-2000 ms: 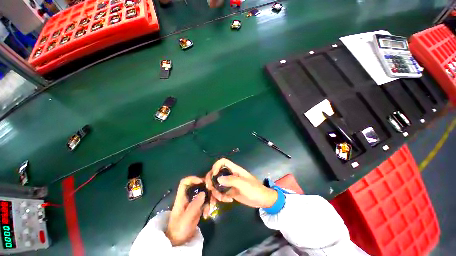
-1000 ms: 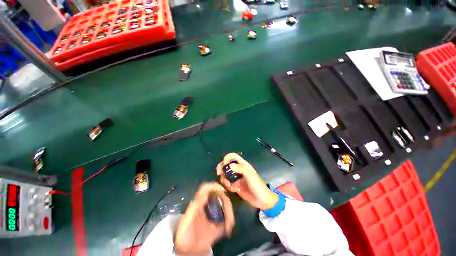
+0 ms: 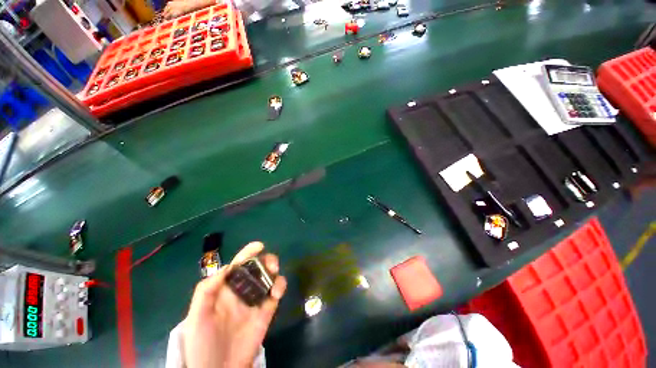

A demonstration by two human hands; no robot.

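Observation:
My left hand [image 3: 229, 316] holds a small dark device unit [image 3: 250, 282] with a pale metallic edge. The fingers wrap around it. My right hand is not clearly visible; only the white right sleeve [image 3: 460, 341] with a blue band shows at the bottom edge. An open device unit [image 3: 210, 260] lies just behind my left hand. Yellow translucent patches [image 3: 327, 272] lie on the bench right of my left hand, with small shiny bits near them. A red pad [image 3: 416, 282] lies further right. Dark tweezers or a pen-like tool [image 3: 394, 214] lie behind the pad.
A black parts tray [image 3: 496, 172] holds a few parts, with paper and a calculator [image 3: 579, 100] on its far side. Red trays [image 3: 582, 302] stand at right and at upper left. Several open units lie along the green bench. A power supply [image 3: 47, 305] stands at left.
My right hand has moved down and back, out of clear view, uncovering the red pad and yellow patches. My left hand has moved left with a dark unit. The view has shifted slightly.

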